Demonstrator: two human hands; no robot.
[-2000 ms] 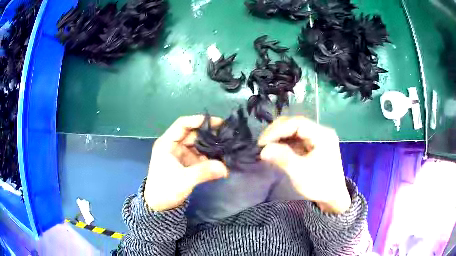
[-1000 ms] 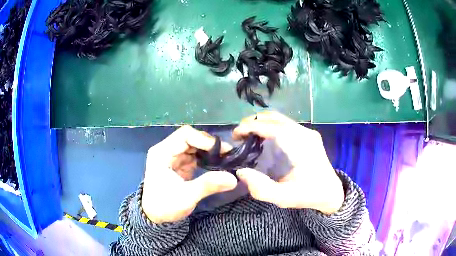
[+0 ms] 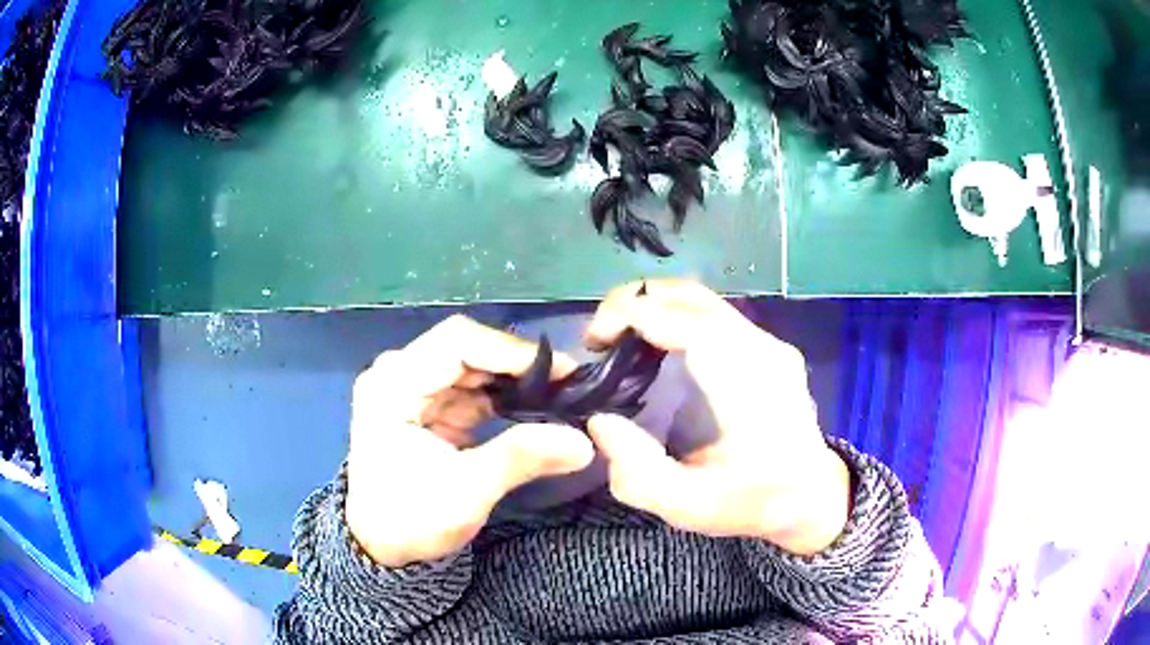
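Note:
A black spiky hair part (image 3: 583, 386) is pinched between both my hands, over my lap and just below the bench's near edge. My left hand (image 3: 441, 435) grips its left end with thumb and fingers. My right hand (image 3: 719, 410) grips its right end, thumb below and fingertips above. The fingers hide both ends of the part. A crescent-shaped hair piece (image 3: 532, 126) lies at the middle of the bench, beside a small group of hair pieces (image 3: 656, 139).
Large heaps of black hair parts lie at the upper left (image 3: 233, 57) and upper right (image 3: 858, 76). A white glue bottle (image 3: 987, 199) lies at the right beside white strips (image 3: 1045, 208). A blue bin (image 3: 78, 290) with black parts stands at far left.
Both hands have drawn down and closed in around the hair part, which now looks narrower and more strip-like. The bench and its heaps have shifted up in the view.

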